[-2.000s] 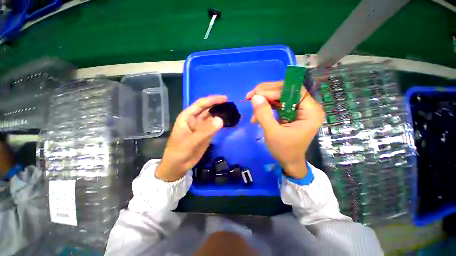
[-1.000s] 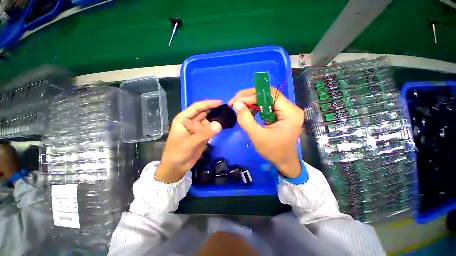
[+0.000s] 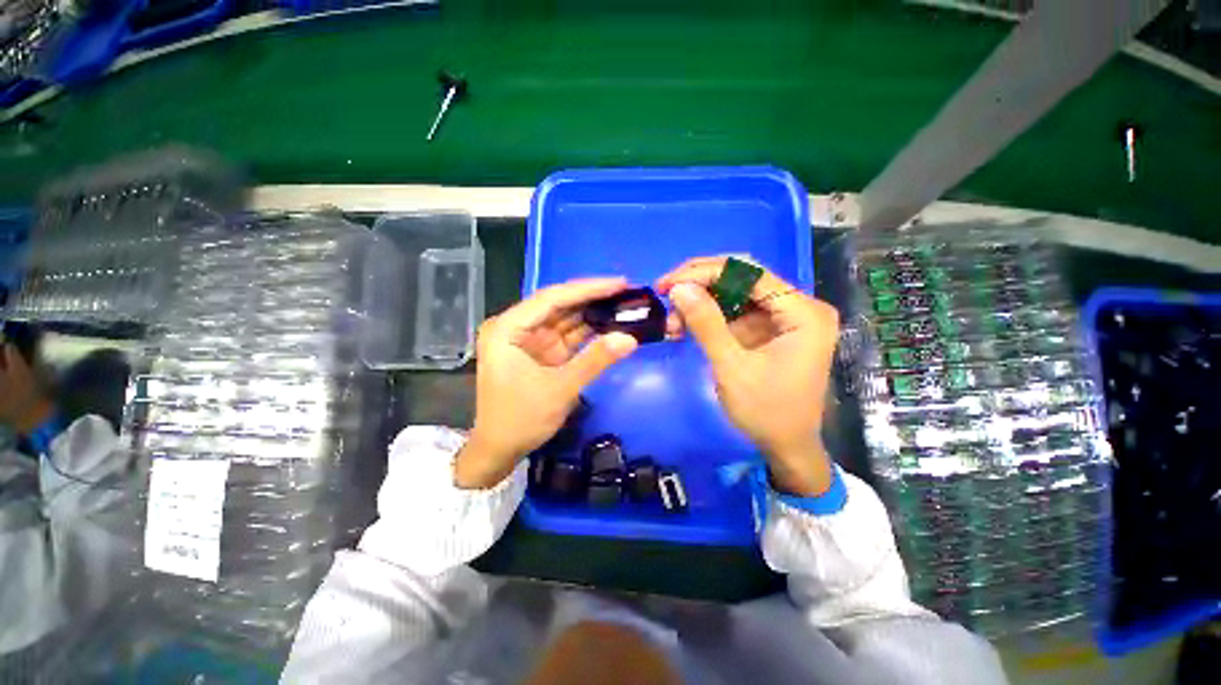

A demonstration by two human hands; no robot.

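My left hand (image 3: 536, 368) grips a glossy black plastic housing (image 3: 629, 316) with a pale spot on its upper face, above the blue work tray (image 3: 670, 526). My right hand (image 3: 770, 361) holds a green circuit board (image 3: 735, 286), tilted and seen foreshortened. My right fingertips meet the right end of the housing. The lead wires are mostly hidden by the fingers; a thin dark strand shows right of the board. Several black housings (image 3: 607, 471) lie at the near edge of the tray, one with a pale opening.
Clear blister trays (image 3: 255, 388) and a small clear plastic box (image 3: 425, 292) stand left. A blister tray of boards (image 3: 984, 428) and a blue parts bin (image 3: 1101, 468) are right. Behind are a green conveyor belt (image 3: 643, 94) with loose black pieces and a grey post (image 3: 1004, 101). Another person's sleeve (image 3: 67, 509) shows far left.
My right hand has come closer to the housing, and the board has gone from upright to tilted and foreshortened. The housing has turned, showing a pale spot. Pieces on the belt have shifted left.
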